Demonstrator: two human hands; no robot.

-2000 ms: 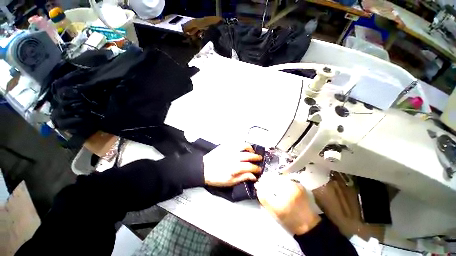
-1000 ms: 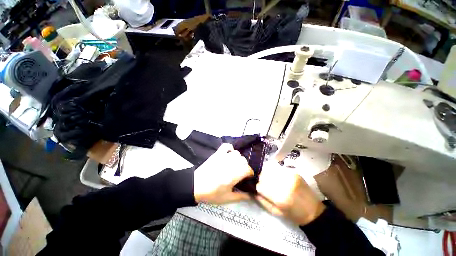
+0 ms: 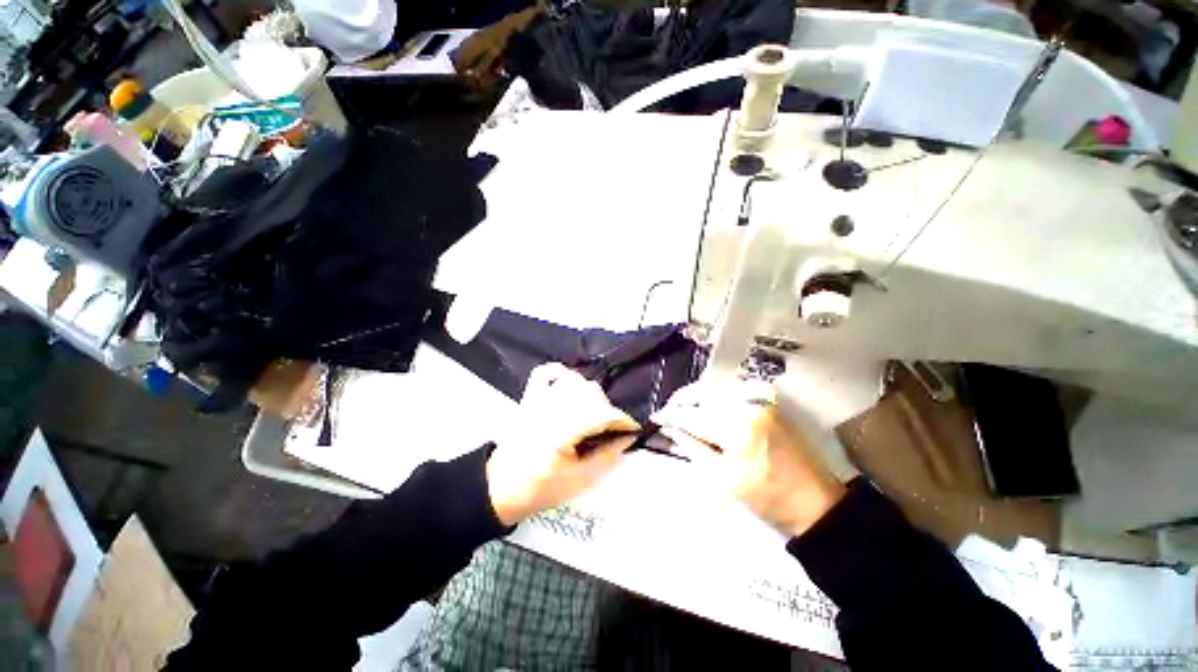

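Note:
A dark garment piece (image 3: 618, 361) with a pale stitch line lies on the white machine table (image 3: 578, 223), running up to the needle area of the cream sewing machine (image 3: 998, 250). My left hand (image 3: 558, 440) grips its near edge, fingers and thumb pinched on the cloth. My right hand (image 3: 749, 453) holds the same edge just to the right, close in front of the presser foot area. The fingertips are overexposed. The needle itself cannot be made out.
A large black cloth bundle (image 3: 296, 250) lies at left, another (image 3: 631, 53) behind the table. Under the machine arm are a black flat rectangle (image 3: 1018, 431) and brown paper (image 3: 907, 453). A grey fan-like device (image 3: 89, 197) stands far left. White scraps (image 3: 1018, 578) lie at the right front.
The view has shifted. My hands have drawn closer together at the near edge of the cloth, and more of the cloth now shows between them and the machine.

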